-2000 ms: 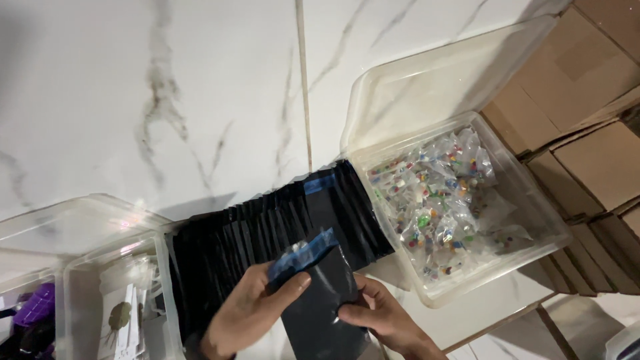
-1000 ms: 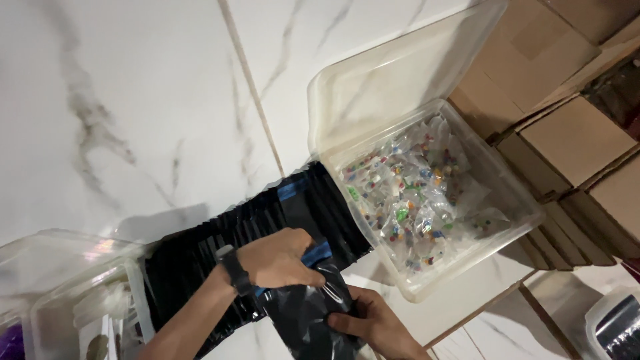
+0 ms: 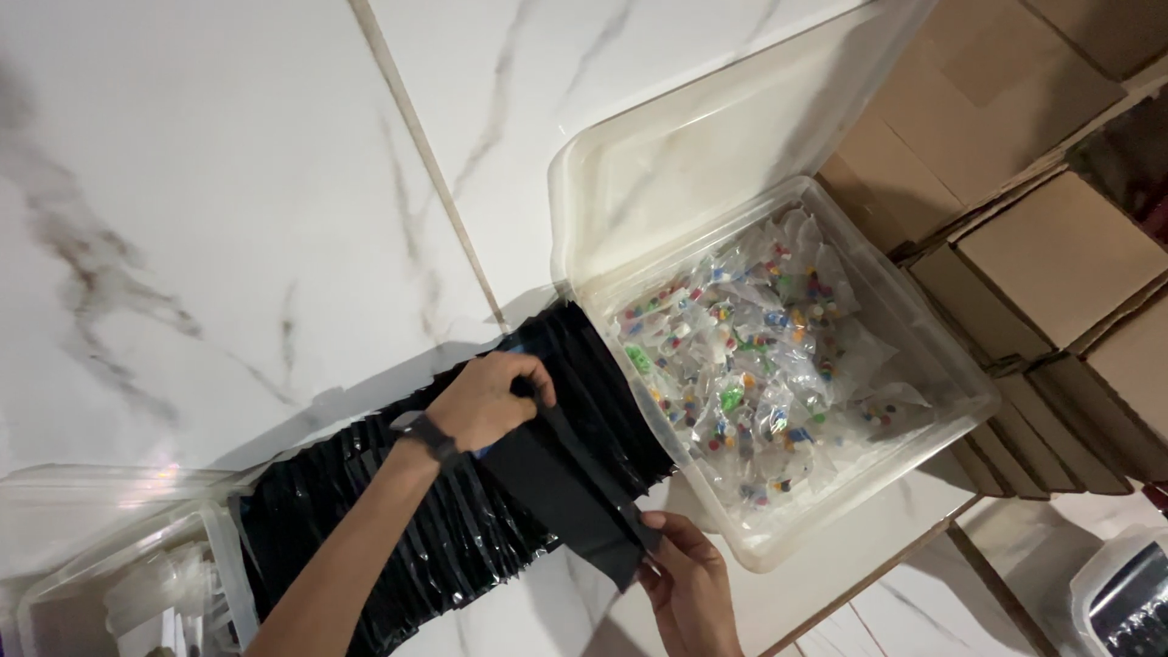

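A folded black plastic pouch (image 3: pixel 557 493) is stretched between my two hands, over the front of a long row of upright black plastic pouches (image 3: pixel 401 538). My left hand (image 3: pixel 493 397), with a dark band on its wrist, pinches the pouch's upper end. My right hand (image 3: pixel 684 575) grips its lower end between thumb and fingers. Right of the row stands a clear plastic box (image 3: pixel 922 338) full of small clear bags (image 3: pixel 757 365) with colourful little pieces inside. Its lid (image 3: pixel 675 173) is tipped back against the marbled tiles.
Flattened cardboard boxes (image 3: pixel 1058 255) are stacked at the right. Another clear plastic box (image 3: pixel 224 566) with pale packets stands at the lower left. At the lower right edge is part of a further clear container (image 3: pixel 1122 584) with dark contents. Marbled tile (image 3: pixel 228 182) lies behind the row.
My left hand has moved up the pouch over the row, and my right hand now holds the opposite end. The pouch's blue-edged end was visible earlier; now the pouch looks folded lengthwise.
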